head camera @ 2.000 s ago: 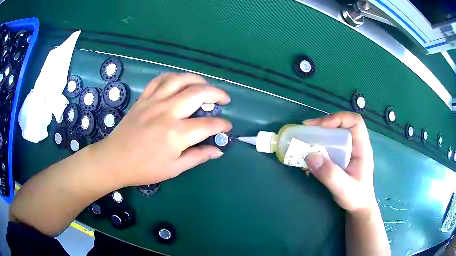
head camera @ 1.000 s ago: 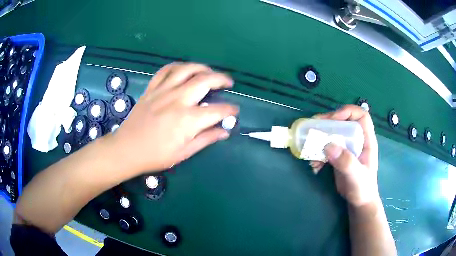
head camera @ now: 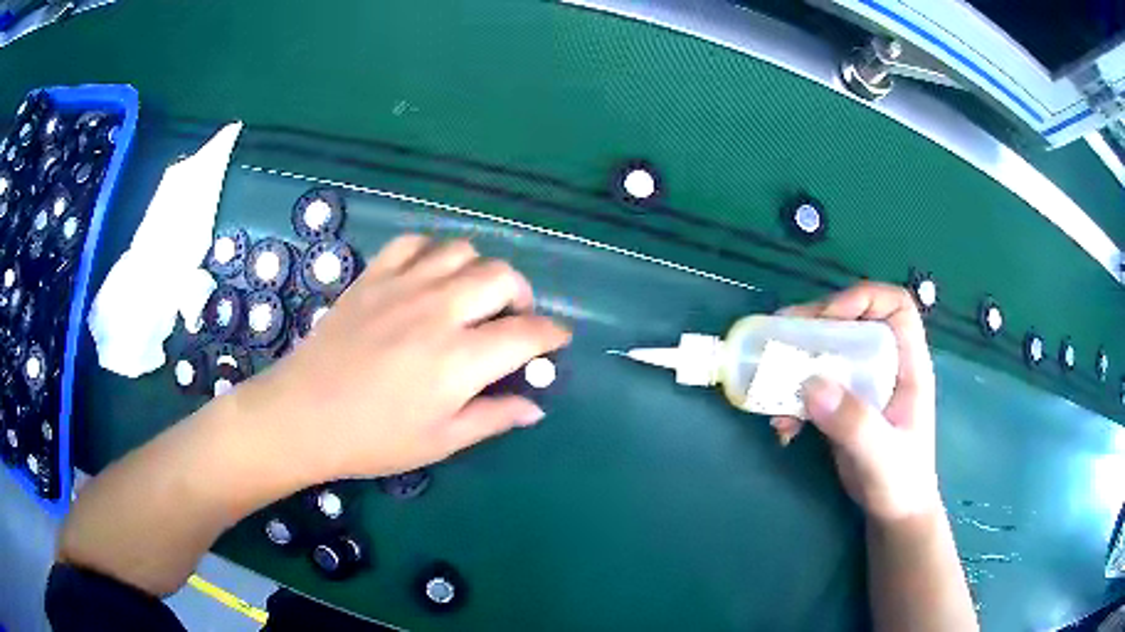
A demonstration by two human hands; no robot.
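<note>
My left hand (head camera: pixel 407 352) is bare, palm down over the green surface. Its thumb and fingers are around a small black disc with a white centre (head camera: pixel 539 372), partly hidden by the fingers. My right hand (head camera: pixel 870 407) holds a translucent squeeze bottle (head camera: pixel 808 362) on its side, with yellowish liquid near the neck and a white label under the thumb. The bottle's thin nozzle (head camera: pixel 635 356) points left, a short gap from the disc and not touching it. Loose black discs (head camera: pixel 327 266) lie left of my left hand, some partly hidden by it.
A blue bin (head camera: pixel 105 235) heaped with discs stands at the left, beside a crumpled white cloth (head camera: pixel 154 272). More discs lie near the front edge (head camera: pixel 439 589). Several discs (head camera: pixel 638 184) sit in a row on the green belt (head camera: pixel 518 124), with a metal rail beyond.
Another disc now sits on the belt, left of the others, which have moved right. My left hand has moved slightly down and holds a disc. The bottle remains in my right hand.
</note>
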